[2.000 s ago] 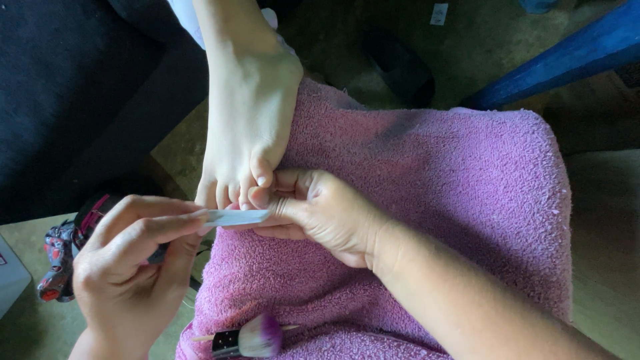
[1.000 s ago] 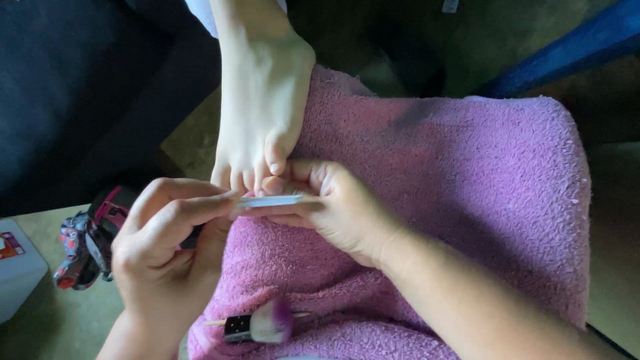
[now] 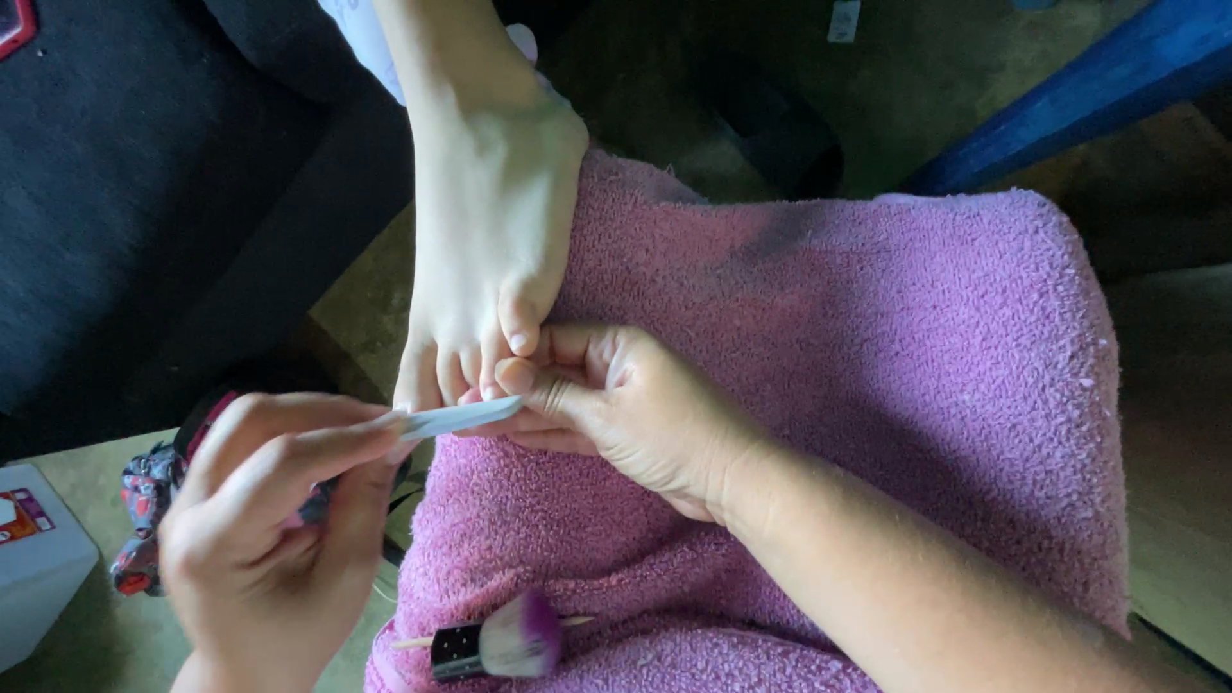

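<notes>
A person's bare foot (image 3: 481, 221) comes down from the top, its toes pointing toward me over a pink-purple terry towel (image 3: 847, 366). My left hand (image 3: 279, 520) pinches one end of a thin pale nail file (image 3: 462, 417) between thumb and fingers, and the file lies across the toe tips. My right hand (image 3: 635, 414) holds a toe near the small-toe side, its thumb on top and its fingers around and below. Part of the toes is hidden behind the file and fingers. Below them, a short brush with purple-tipped bristles (image 3: 520, 637) lies on the towel over a thin wooden stick (image 3: 412, 643).
Dark upholstery (image 3: 164, 212) fills the upper left. A white box with a coloured label (image 3: 43, 568) and a patterned cloth item (image 3: 144, 520) are at the lower left. A blue post (image 3: 1059, 96) slants across the upper right. A dark shoe (image 3: 780, 135) is on the floor.
The file's angle has changed: roughly level one second ago, it now tilts upward toward its right end. My right hand stays at the toes. The view has shifted slightly.
</notes>
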